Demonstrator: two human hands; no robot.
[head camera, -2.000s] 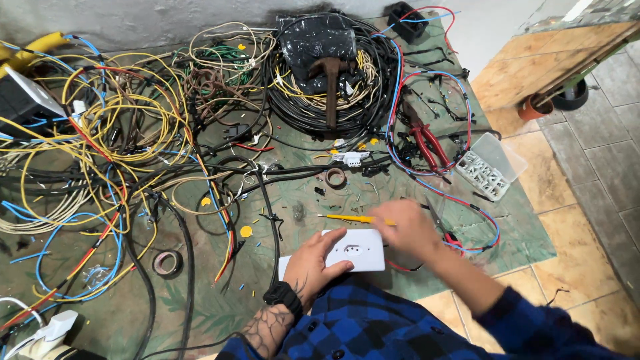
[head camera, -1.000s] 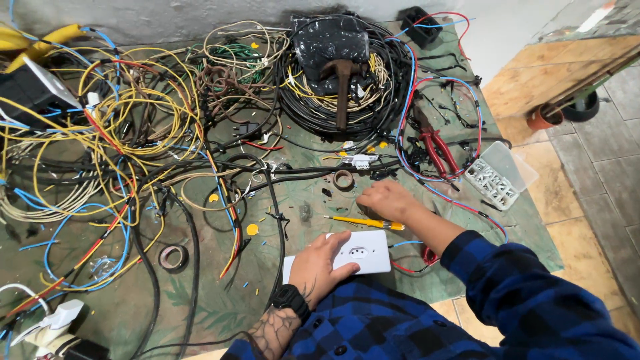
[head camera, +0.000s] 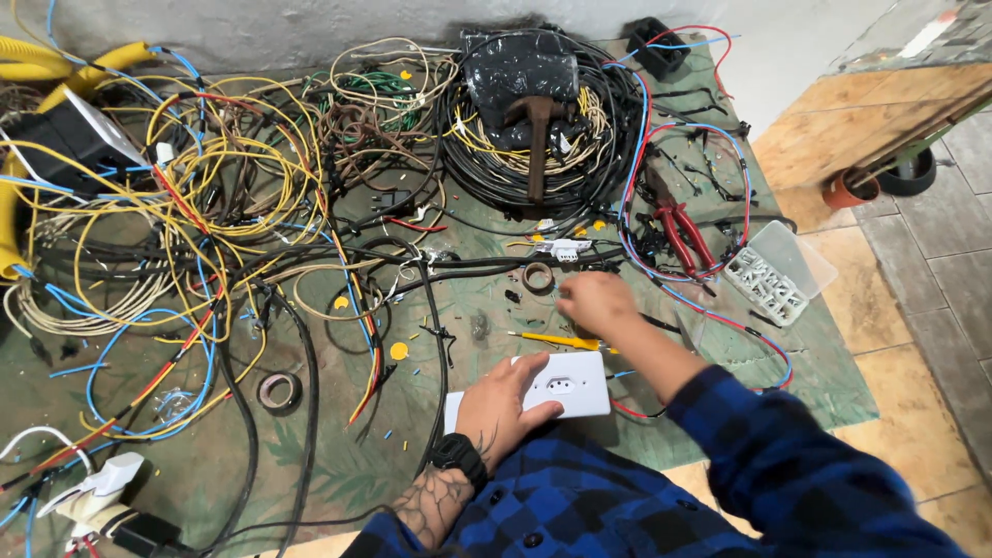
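Observation:
My left hand (head camera: 508, 399) rests on a white plastic socket plate (head camera: 585, 385), thumb and fingers on its left part. Red and blue wires come out at the plate's right edge. My right hand (head camera: 598, 304) is over the table just right of a roll of tape (head camera: 538, 278), fingers bent downward; whether anything is between the fingertips is hidden. A yellow-handled screwdriver (head camera: 558, 339) lies between the plate and my right hand. Small dark bits, seemingly screws, lie left of that hand.
Red-handled pliers (head camera: 686, 236) and an open clear box of small metal parts (head camera: 767, 287) lie at the right. A hammer (head camera: 537, 147) rests on coiled black cable (head camera: 496, 198). Tangled yellow wires (head camera: 256, 186) fill the left, with another tape roll (head camera: 279, 392) below them.
My right hand has moved away from the plate and screwdriver, up toward the tape roll. The screwdriver lies on the table. My left hand has stayed on the plate.

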